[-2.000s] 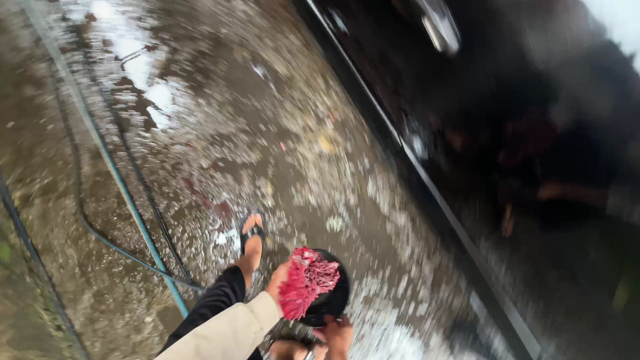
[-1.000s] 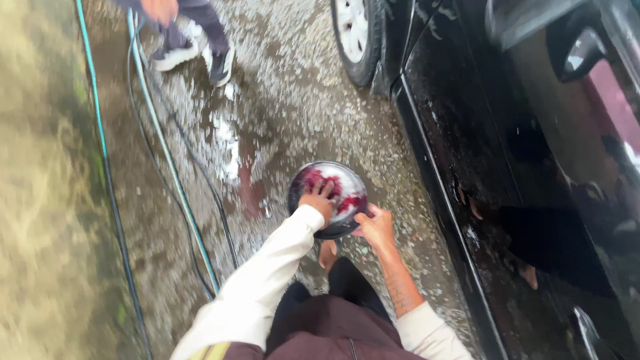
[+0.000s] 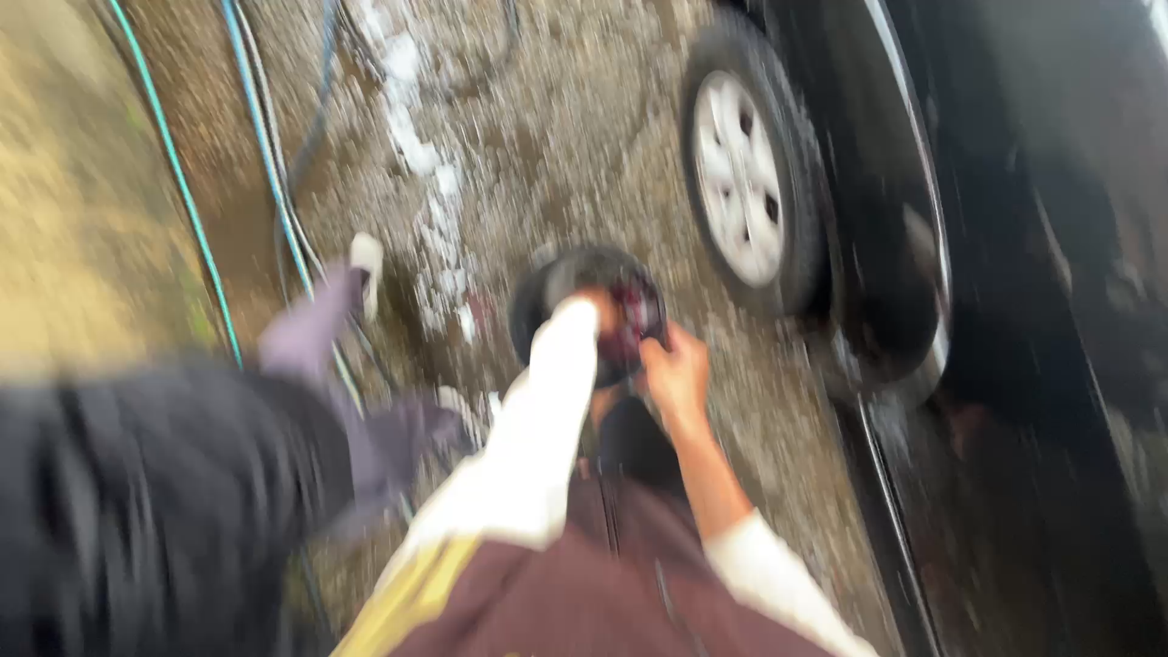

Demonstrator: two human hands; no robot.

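Observation:
A round black bucket (image 3: 538, 315) is in front of my body at the middle of the view. My right hand (image 3: 677, 370) grips its near right rim. My left hand (image 3: 598, 315) reaches into it, beside a red mop-like wash mitt or cloth (image 3: 631, 319) that lies in the bucket. Blur hides the fingers of my left hand, so whether they hold the red thing cannot be told.
A black car (image 3: 1031, 274) with a silver-rimmed wheel (image 3: 741, 178) stands close on my right. Another person in dark clothing (image 3: 164, 493) is close on my left. Hoses (image 3: 178, 173) run over the wet ground (image 3: 584, 119), which has white foam (image 3: 420, 151) on it.
The view has shifted, with more of the car's wheel showing. The other person, at the upper left one second ago, is now close at the lower left. My left hand remains at the bucket.

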